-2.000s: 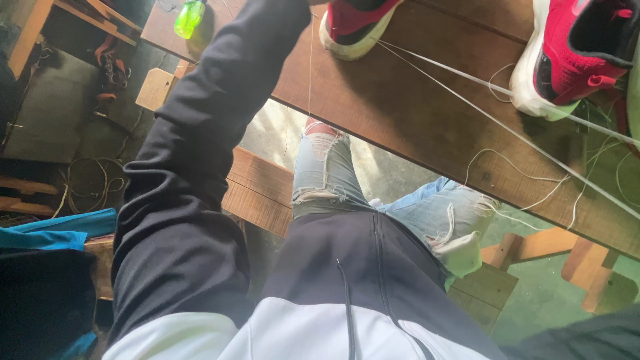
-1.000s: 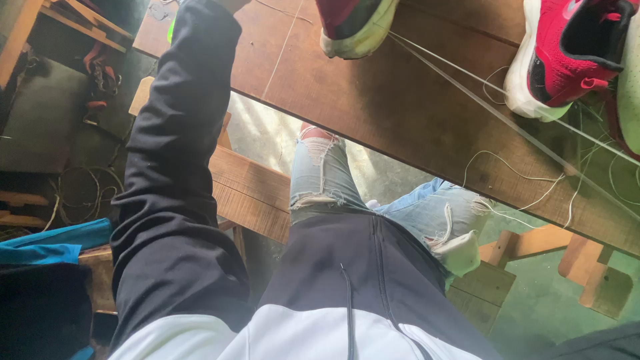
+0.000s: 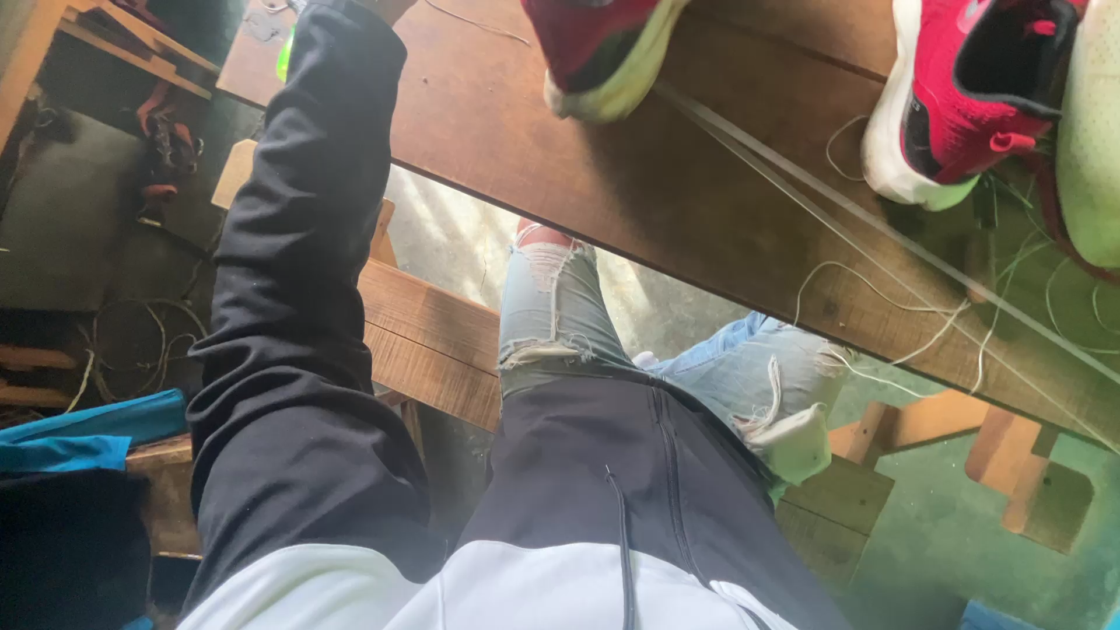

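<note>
At the top edge, part of my left hand point(image 3: 385, 7) shows beyond the dark sleeve; its fingers are cut off, so what it holds cannot be seen. My right hand is out of view. A red shoe with a pale sole point(image 3: 604, 61) reaches into the picture at top centre, tilted, its upper part cut off. Another red shoe point(image 3: 954, 114) stands at the upper right, beside a pale perforated shoe part point(image 3: 1089, 131). Pale cord point(image 3: 822, 188) runs in straight lines from near the first shoe to the right, with loose thread point(image 3: 875, 302) curling on the wooden table point(image 3: 490, 140).
A bright green object point(image 3: 284, 57) sits at the table's left end, partly behind my sleeve. Below the table are a wooden bench point(image 3: 437, 341) and my knees in ripped jeans point(image 3: 560, 306). Blue cloth point(image 3: 96, 429) and a coil of cord point(image 3: 144, 350) lie at left.
My left forearm has moved to the left, and its sleeve now partly covers the green object. The middle red shoe has tilted, with more of its sole showing.
</note>
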